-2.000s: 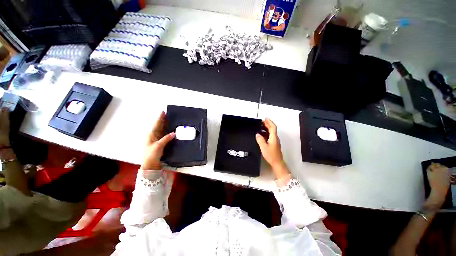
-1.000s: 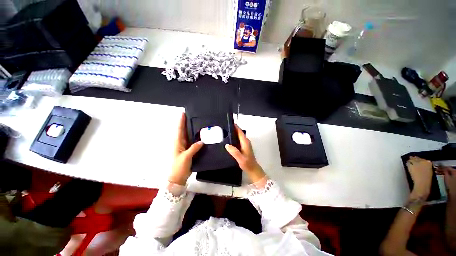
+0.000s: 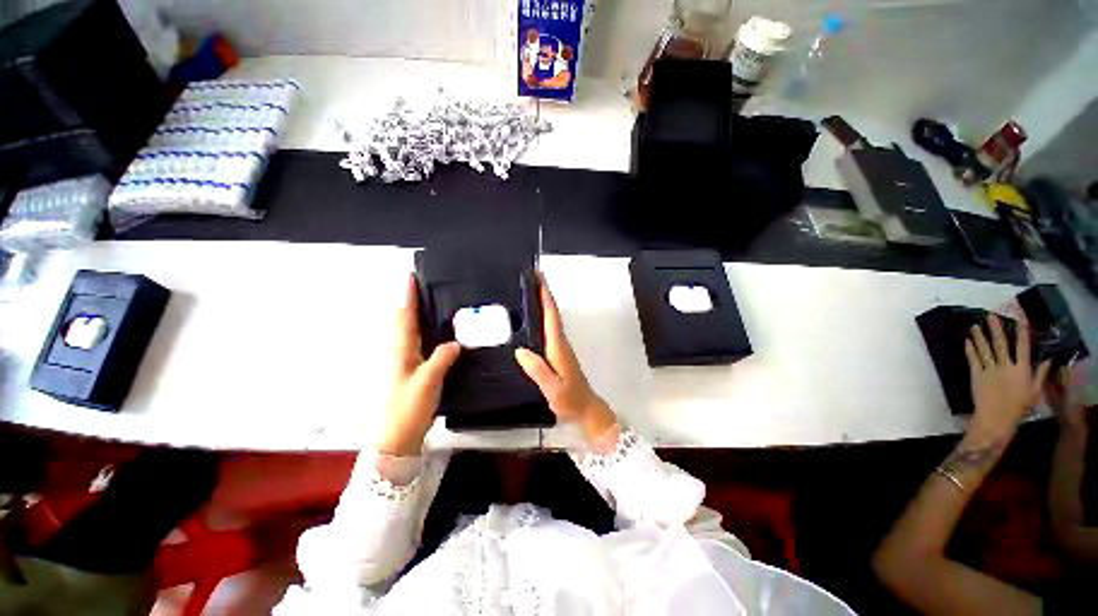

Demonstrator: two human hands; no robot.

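Note:
My left hand (image 3: 418, 383) and my right hand (image 3: 566, 375) hold a black insert tray (image 3: 484, 383) by its two long sides, both thumbs on its top face. A glossy white rounded device (image 3: 483, 325) with a small blue mark sits in the tray's cutout. The tray is over or in the black box base in front of me; its inside and the coiled cable are hidden, and how far the tray is seated cannot be told. A filled black box (image 3: 690, 332) with a white device lies to the right, and another filled box (image 3: 111, 343) lies at the left.
A white cable pile (image 3: 441, 135) and dark stacked box parts (image 3: 710, 163) lie at the black strip. Bagged white items (image 3: 207, 147) are back left, a grey device (image 3: 893, 193) back right. A neighbour's hands (image 3: 1009, 375) work on a black box at the far right.
Two seconds ago the hands were apart, left on the filled tray, right at the open box with a cable. The tray then moved over that box. The neighbour's hands now touch a closed-looking black box.

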